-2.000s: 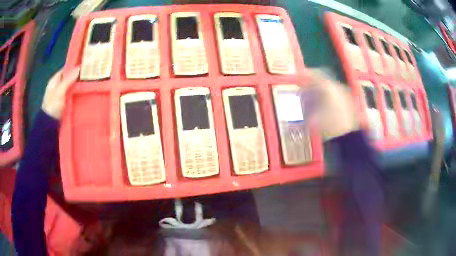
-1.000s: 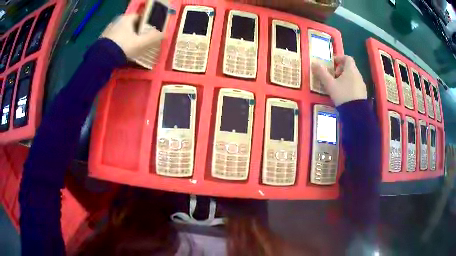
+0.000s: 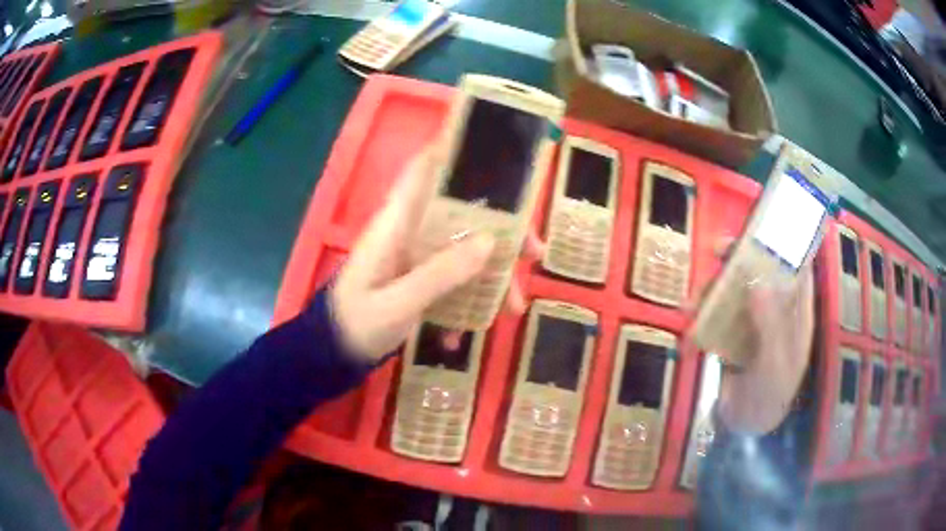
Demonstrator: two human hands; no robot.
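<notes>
My left hand point(image 3: 399, 270) holds a gold keypad phone point(image 3: 496, 156) with a dark screen, its thumb on the keys, above the central red phone tray point(image 3: 363, 467). My right hand point(image 3: 773, 342) is blurred and holds another gold keypad phone point(image 3: 794, 218), tilted, with a white and blue lit screen. Several gold phones lie face up in the tray's pockets with dark screens. One at the lower right is partly hidden by my right arm. The upper left pocket holds nothing; a lower left pocket is partly hidden by my left arm.
A left tray point(image 3: 156, 197) holds several black phone backs. A right tray point(image 3: 840, 290) holds gold phones. A brown cardboard box point(image 3: 664, 124) with small packets stands beyond. A blue pen point(image 3: 272, 95) and set-aside phones point(image 3: 386, 44) lie upper left. A red empty tray point(image 3: 78, 415) is low left.
My left hand has lifted its phone and moved right over the tray. My right hand has raised a lit phone out of the tray. The view has shifted, bringing the box into sight.
</notes>
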